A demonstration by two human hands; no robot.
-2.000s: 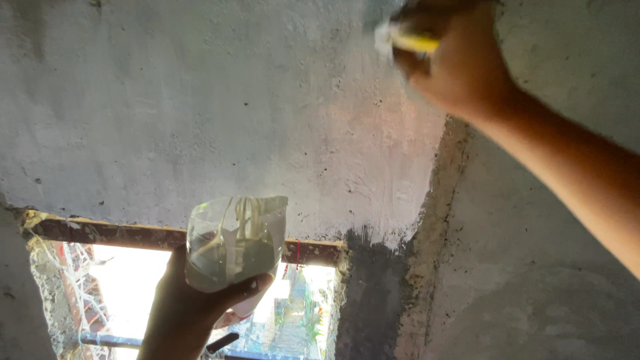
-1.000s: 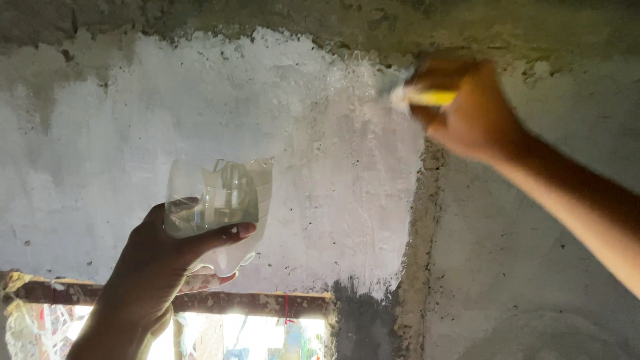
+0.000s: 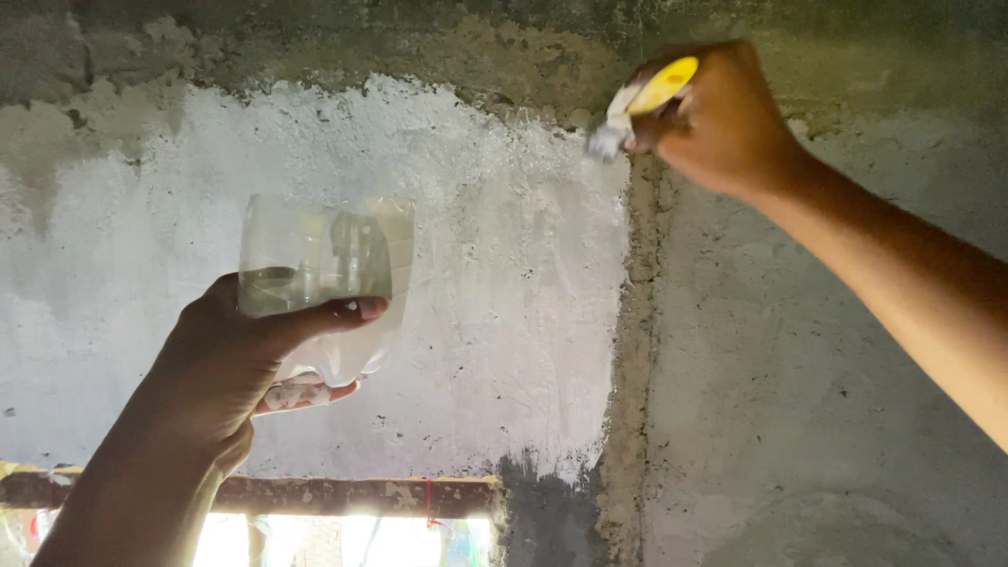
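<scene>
My left hand (image 3: 236, 354) is wrapped around a cut-off clear plastic bottle base (image 3: 323, 260), held upright with whitish liquid low inside; pale smears mark the fingers beneath it. In my right hand (image 3: 717, 118), at the upper right, is a paintbrush with a yellow handle (image 3: 664, 85). Its whitish bristles (image 3: 606, 143) point down and left, at the upper right corner of the white-coated wall area (image 3: 472, 315). Whether the bristles touch the wall is hard to tell. The coat looks wet and shiny near the brush.
Bare grey-brown plaster (image 3: 520, 67) runs along the top. A rough vertical strip (image 3: 634, 346) separates the white area from a greyer wall (image 3: 787, 315) at right. Below, a bright window opening (image 3: 394, 543) has a worn frame bar (image 3: 315, 496) with a red string (image 3: 429, 500).
The view has tilted upward, showing more of the wall above the window. My right hand has moved the brush to the upper right corner of the white area. My left hand still holds the container.
</scene>
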